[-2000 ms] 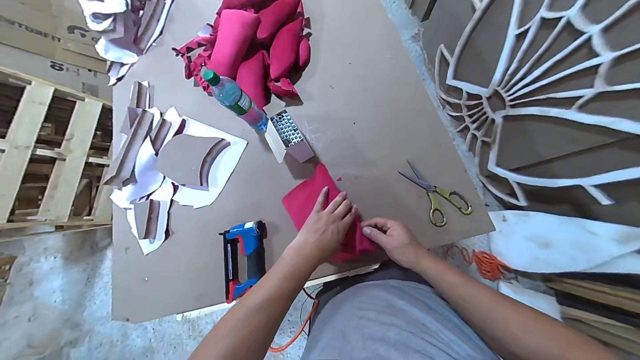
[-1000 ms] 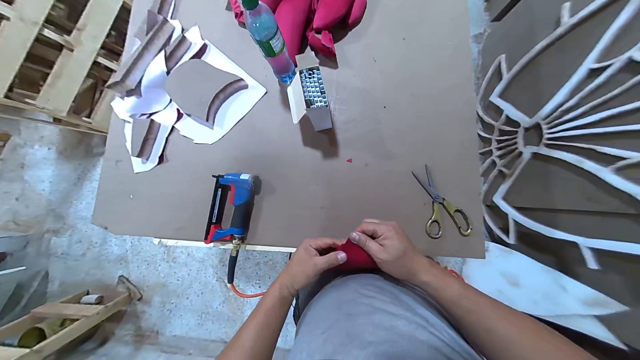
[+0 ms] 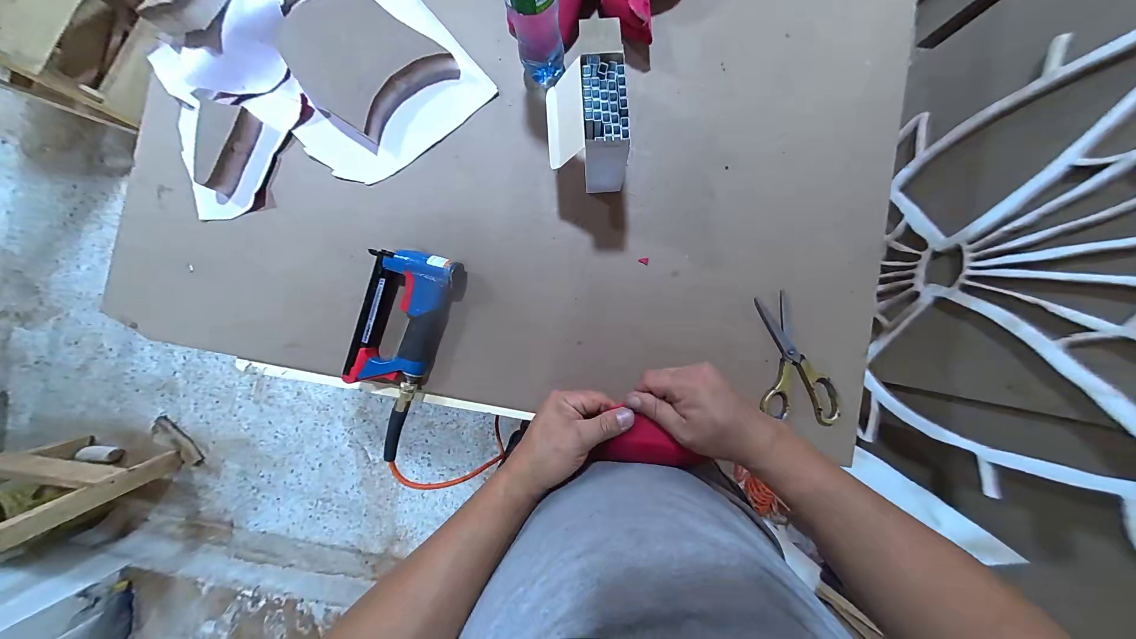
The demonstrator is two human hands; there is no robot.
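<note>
A red fabric-covered piece is held against my body at the near edge of the table. My left hand grips its left side, thumb on top. On its upper right side my right hand is closed, and the two thumbs nearly meet. The fingers hide much of the piece. To the left a blue and black pneumatic stapler lies on the brown board tabletop. Scissors with yellow handles lie slightly open to the right of my right hand.
An open box of staples stands beside a plastic bottle, with red pieces behind. White-backed offcuts lie at upper left. An orange air hose hangs below the stapler. A white-edged openwork panel is at the right.
Both hands have drawn the red piece off the tabletop to the near edge, against my body. Earlier it lay spread on the board under my left hand. The view has shifted.
</note>
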